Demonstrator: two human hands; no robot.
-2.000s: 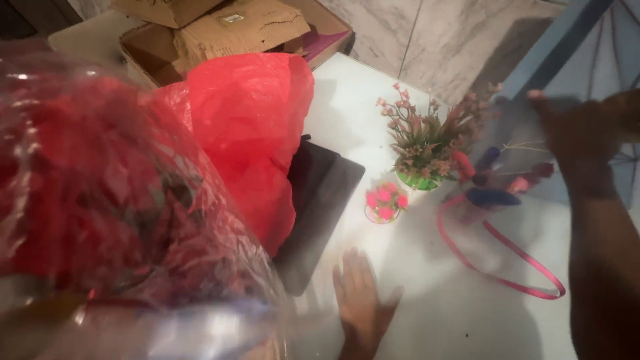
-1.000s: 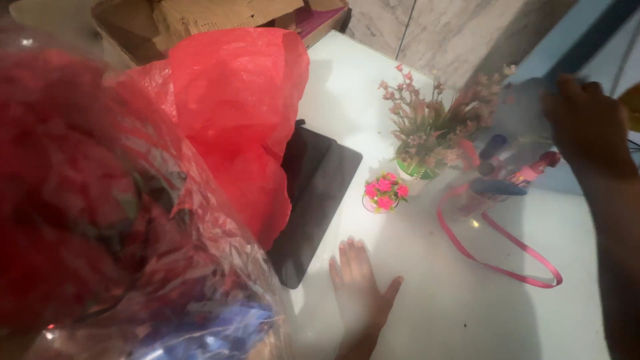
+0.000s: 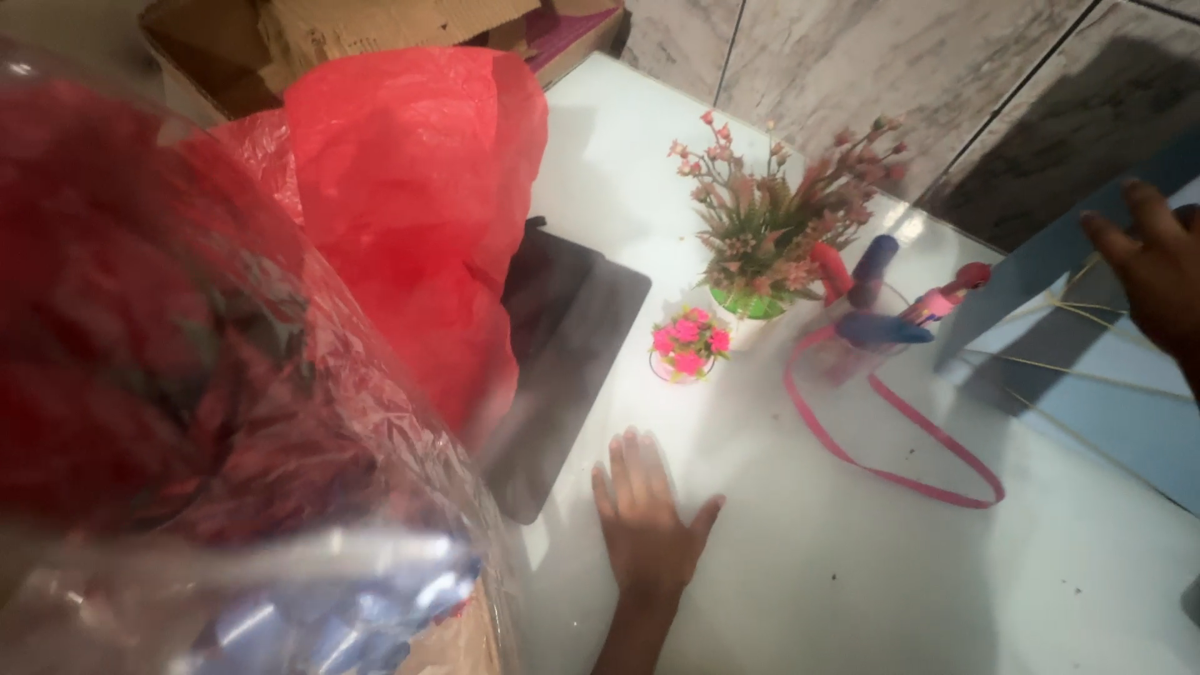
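Observation:
My left hand (image 3: 649, 511) rests palm down on the white table top (image 3: 797, 591), fingers spread, holding nothing. Just above it stands a small pot of bright pink artificial flowers (image 3: 690, 342), and behind that a larger artificial plant with dusty pink blooms (image 3: 769, 216) in a green and white pot. A clear cup of markers (image 3: 867, 323) with a pink ribbon (image 3: 891, 469) is to their right. My right hand (image 3: 1148, 267) is raised at the right edge by a pale blue panel (image 3: 1106, 375) with thin cords; its fingers are partly cut off, and whether it holds anything is unclear.
A plastic-wrapped bouquet with red wrapping (image 3: 403, 206) fills the left side and partly covers a dark flat tablet-like object (image 3: 572, 375). An open cardboard box (image 3: 216, 66) stands at the back left. Marble-look tiles (image 3: 844, 56) border the table's far edge.
The right hand, at the right side throughout, now shows closer to the frame's edge. The left hand stays flat on the table. The view has shifted slightly.

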